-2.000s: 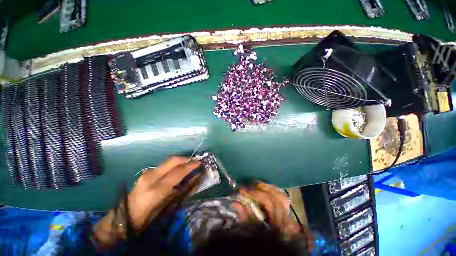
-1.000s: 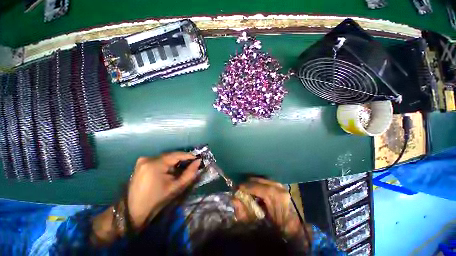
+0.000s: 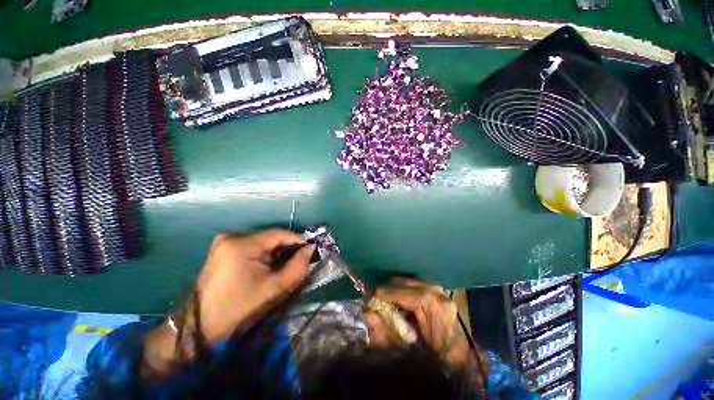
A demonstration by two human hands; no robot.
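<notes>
A phone board assembly point(image 3: 322, 275) lies on the green bench, partly covered by my hands. My left hand point(image 3: 249, 283) is at its upper left, with thumb and fingers pinched on a small dark part at its top end. A hair-thin silver wire point(image 3: 293, 212) stands out above these fingers. My right hand point(image 3: 423, 316) holds a soldering iron point(image 3: 395, 319) by its pale tan grip. The iron's thin metal tip reaches the top part of the board beside my left fingertips. The exact contact is too blurred to tell.
Dark ribbed strips point(image 3: 66, 168) lie left. A stack of board assemblies point(image 3: 250, 74) and a heap of purple-pink parts point(image 3: 399, 129) lie behind. A black fan point(image 3: 540, 129), white-yellow cup point(image 3: 557, 195) and scorched pad point(image 3: 618, 238) stand right, a slotted tray point(image 3: 579, 336) lower right, a conveyor point(image 3: 454, 14) beyond.
My left fingers have moved from lying over the board to pinching at its top end. The wire now points nearly straight up. The bench scene has shifted slightly up in view.
</notes>
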